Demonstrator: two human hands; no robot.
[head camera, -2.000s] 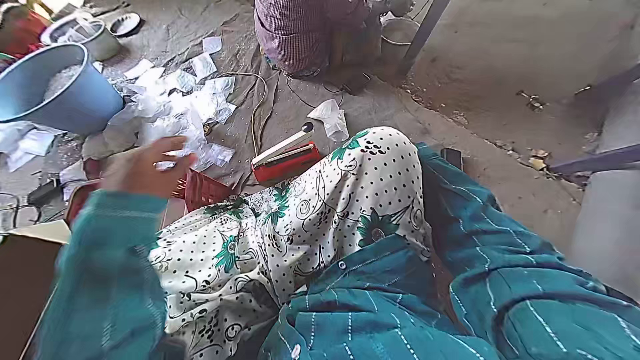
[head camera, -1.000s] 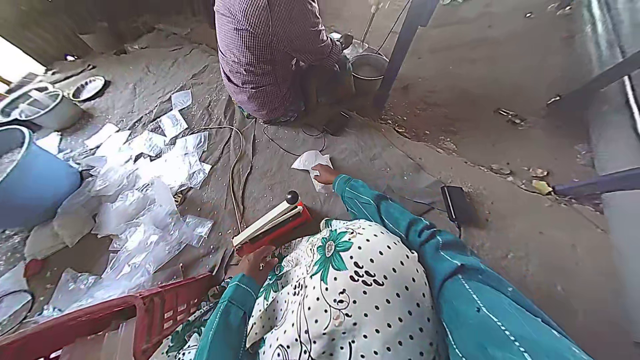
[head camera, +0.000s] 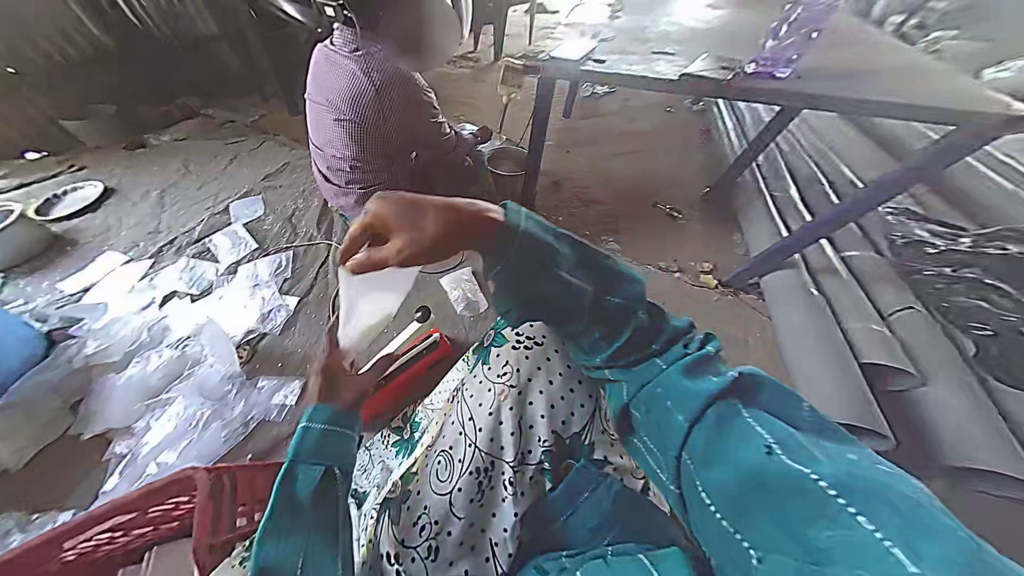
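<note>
My right hand (head camera: 412, 232) pinches the top edge of a small translucent plastic bag (head camera: 372, 308) with pale contents at its bottom. Below it, my left hand (head camera: 340, 376) is at the bag's lower left side, next to a red hand-lever device, probably an impulse bag sealer (head camera: 412, 376), with a white arm and a black knob. Whether the left fingers grip the bag or the sealer cannot be told. The sealer lies against the white, green-flowered cloth (head camera: 496, 432) over my lap. Another plastic bag (head camera: 462, 291) rests on the ground just beyond the sealer.
Plastic bags (head camera: 200, 304) lie scattered on the ground sheet at left, near a blue tub (head camera: 18, 348). A red plastic crate (head camera: 144, 512) stands at lower left. Ahead sits a person in a checked shirt (head camera: 360, 120) beside a metal bucket (head camera: 506, 160). A table (head camera: 840, 88) and large pipes (head camera: 808, 344) are at right.
My right hand has moved from a bag on the ground to above the sealer, with a bag in its fingers. The view has tilted up, showing the table and pipes.
</note>
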